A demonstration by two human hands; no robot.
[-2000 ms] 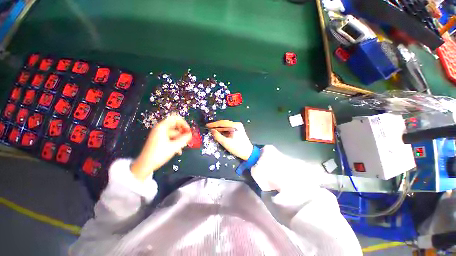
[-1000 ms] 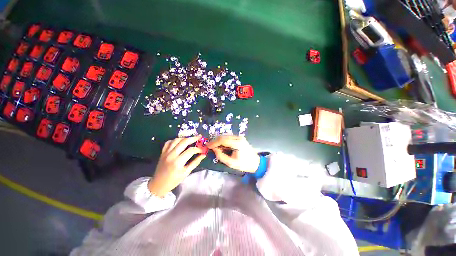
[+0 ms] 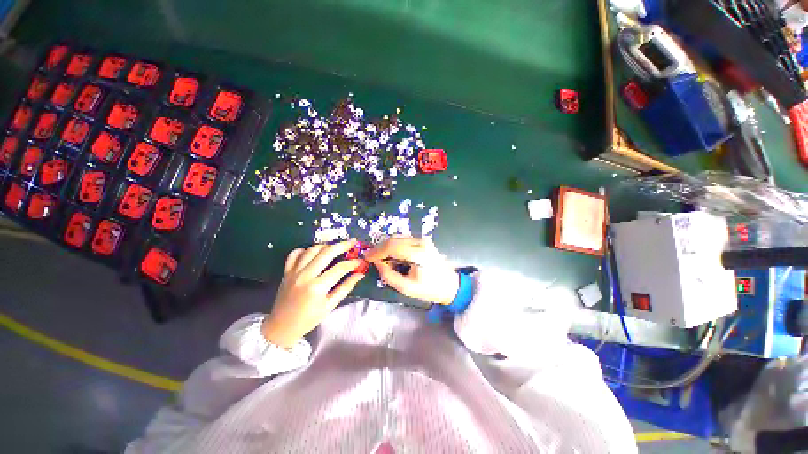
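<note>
A red housing (image 3: pixel 356 254) is held between both hands at the mat's near edge, mostly covered by fingers. My left hand (image 3: pixel 312 288) grips it from the left. My right hand (image 3: pixel 416 270), with a blue band (image 3: pixel 463 291) at the wrist, has its fingertips at the housing; a thin dark sliver shows in its fingers, too small to identify. Behind the hands lies a whitish scatter of small parts (image 3: pixel 390 223). Beyond it is a large heap of white and brown small parts (image 3: pixel 341 146). Another red housing (image 3: pixel 432 160) touches or nearly touches the heap's right side.
A black blister tray (image 3: pixel 232 146) with rows of red housings is at left. A single red housing (image 3: pixel 568 100) lies near the wooden-edged tray (image 3: pixel 640 160). An orange-brown frame (image 3: pixel 581 221), white square (image 3: pixel 539 209), white control box (image 3: pixel 675 266) and blue unit (image 3: pixel 762 306) are at right.
Since the first frame, both hands have come together nearer my body around the red housing, and the view has shifted. In the last second the hands have hardly moved.
</note>
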